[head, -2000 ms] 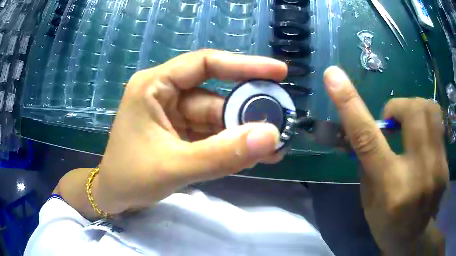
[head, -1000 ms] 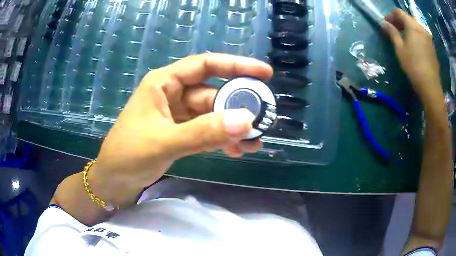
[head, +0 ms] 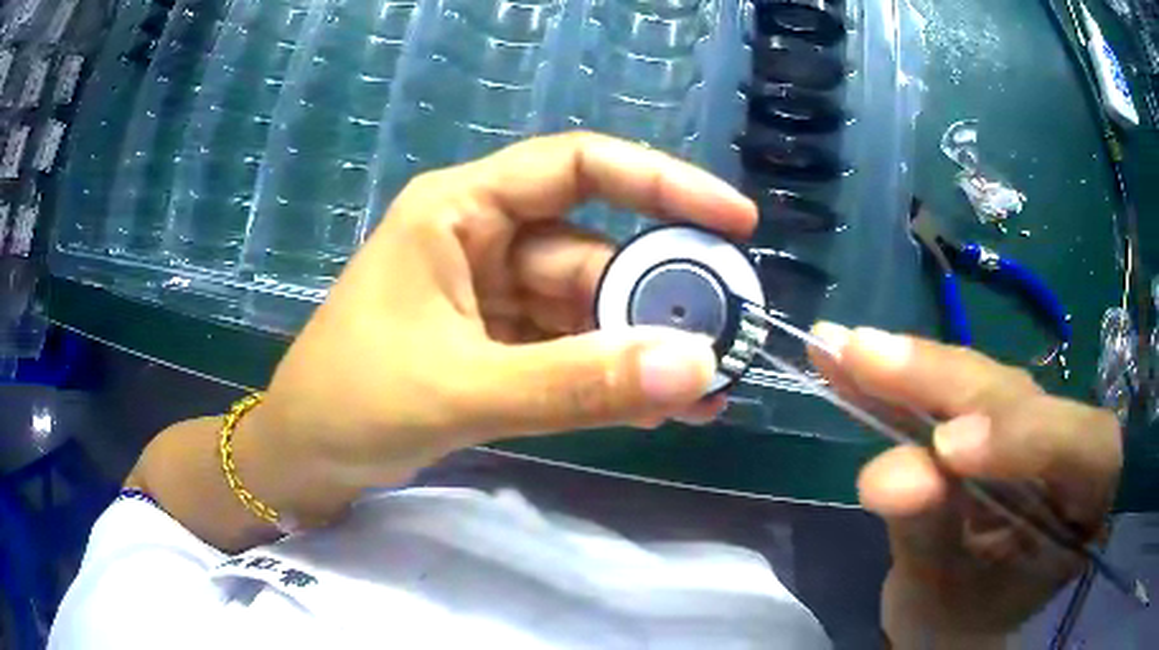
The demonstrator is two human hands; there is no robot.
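My left hand (head: 470, 318) grips a round driver unit (head: 676, 295) by its edge, above the front of the tray. The unit has a black rim, a pale ring and a dark grey centre facing up. Small silver terminals (head: 747, 338) sit at its right edge. My right hand (head: 991, 444) holds metal tweezers (head: 877, 423) between thumb and fingers. The tweezers' tips are at the terminals; whether they grip one I cannot tell. Blue-handled side cutters (head: 985, 260) lie on the green mat, partly hidden behind my right hand.
A large clear ribbed tray (head: 318, 140) covers much of the green mat, with a column of black discs (head: 794, 108) in it. A crumpled clear plastic scrap (head: 991, 197) lies right of it. A white-bodied tool (head: 1108, 76) lies at the upper right. Labelled parts (head: 32, 127) stand far left.
The side cutters left my right hand and lie on the mat. My right hand reached to the upper right, then came back with tweezers to the unit. My left hand still holds the unit.
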